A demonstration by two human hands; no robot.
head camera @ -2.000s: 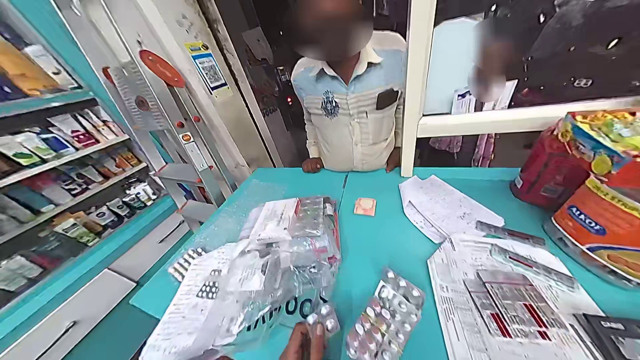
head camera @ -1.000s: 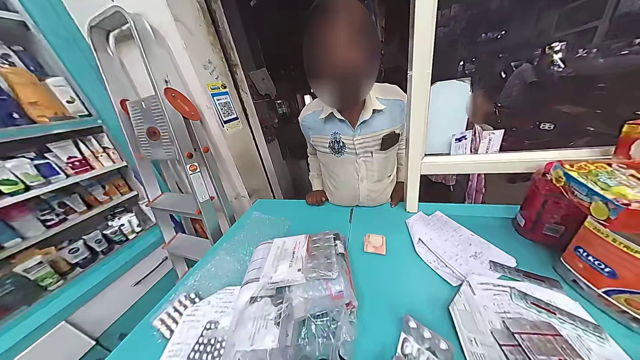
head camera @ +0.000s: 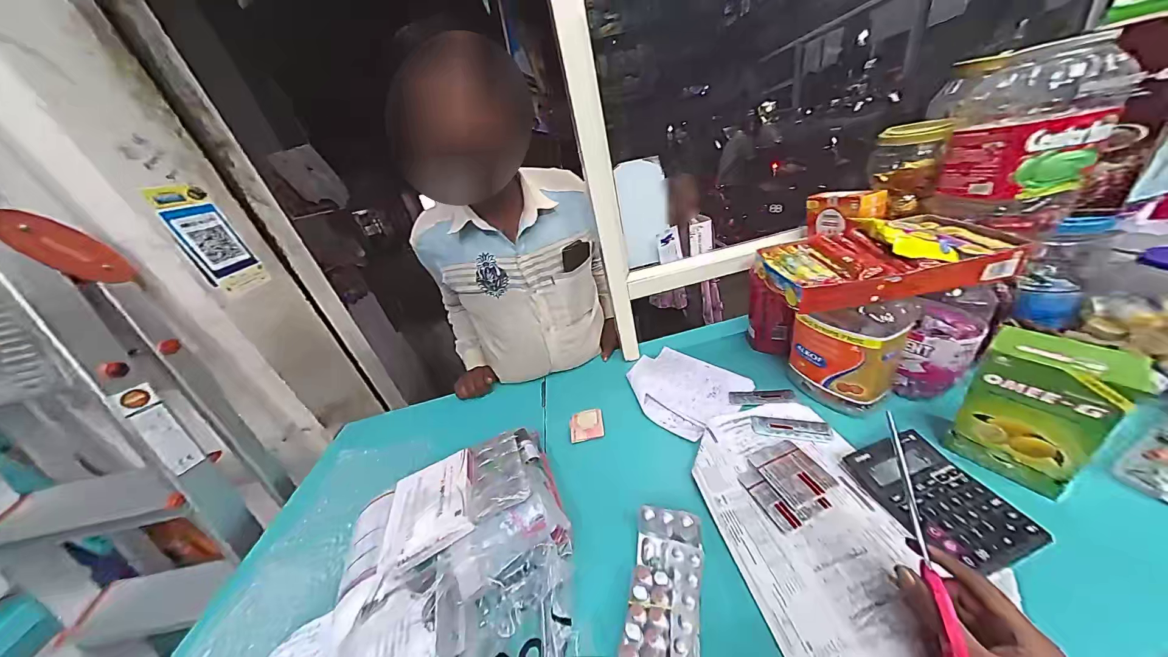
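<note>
My right hand (head camera: 967,602) is at the lower right, closed around the pink handle of a pair of scissors (head camera: 908,493), whose blades point up over a black calculator (head camera: 949,497). Beside the hand lie printed papers (head camera: 776,547) with dark blister strips (head camera: 789,484) on them. Silvery tablet blister packs (head camera: 662,584) lie near the counter's middle. To their left is a clear plastic bag (head camera: 502,566) with medicine packs and a white box (head camera: 429,506). A folded banknote with a coin (head camera: 587,425) rests farther back. My left hand is out of view.
Across the teal counter (head camera: 392,456) stands a person (head camera: 529,283) with a hand on its edge. Plastic jars (head camera: 844,356), a tray of sweets (head camera: 894,265) and a green box (head camera: 1049,411) stand at the right. A metal stepladder (head camera: 119,438) is at the left.
The view has swung right. A hand held a small blister piece at the bottom two seconds ago and was out of view one second ago; now my right hand holds scissors.
</note>
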